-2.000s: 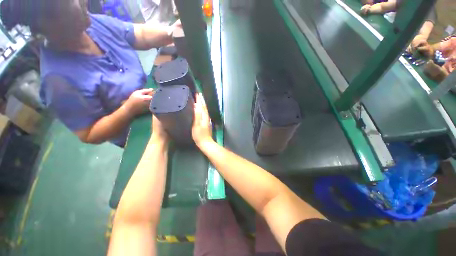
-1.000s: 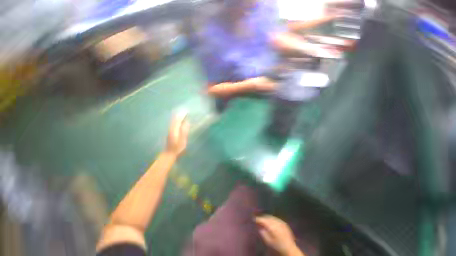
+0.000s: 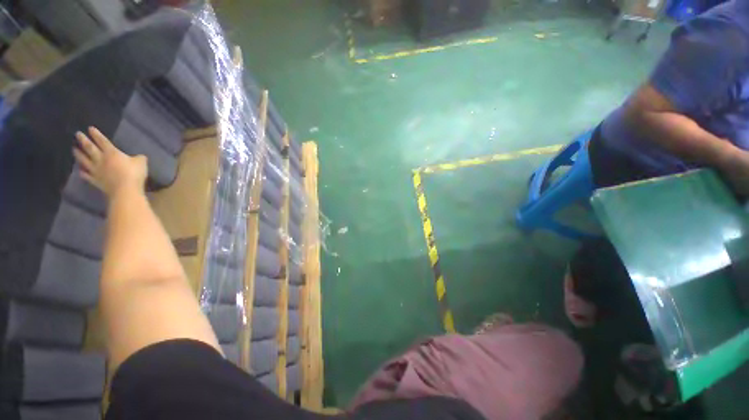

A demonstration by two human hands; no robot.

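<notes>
My left hand (image 3: 113, 166) reaches over the pallet load at the left, fingers apart and thumb out to the right. It is over the dark top ends of the grey speaker housings (image 3: 148, 127); whether it touches one I cannot tell. The housings stand in rows with dark ends and grey sides. A brown cardboard sheet (image 3: 187, 184) shows between them, right of my hand. My right hand is not in view.
Clear stretch wrap (image 3: 230, 107) and pale wooden strips (image 3: 310, 246) edge the load. Yellow-black tape (image 3: 427, 238) marks the green floor. At the right are a blue stool (image 3: 546, 193), a seated person in blue (image 3: 690, 90) and the green bench (image 3: 677, 221).
The view has swung left from the bench and belt to the pallet load. Both hands were at a housing on the bench; they let go, and my left hand is now over the load.
</notes>
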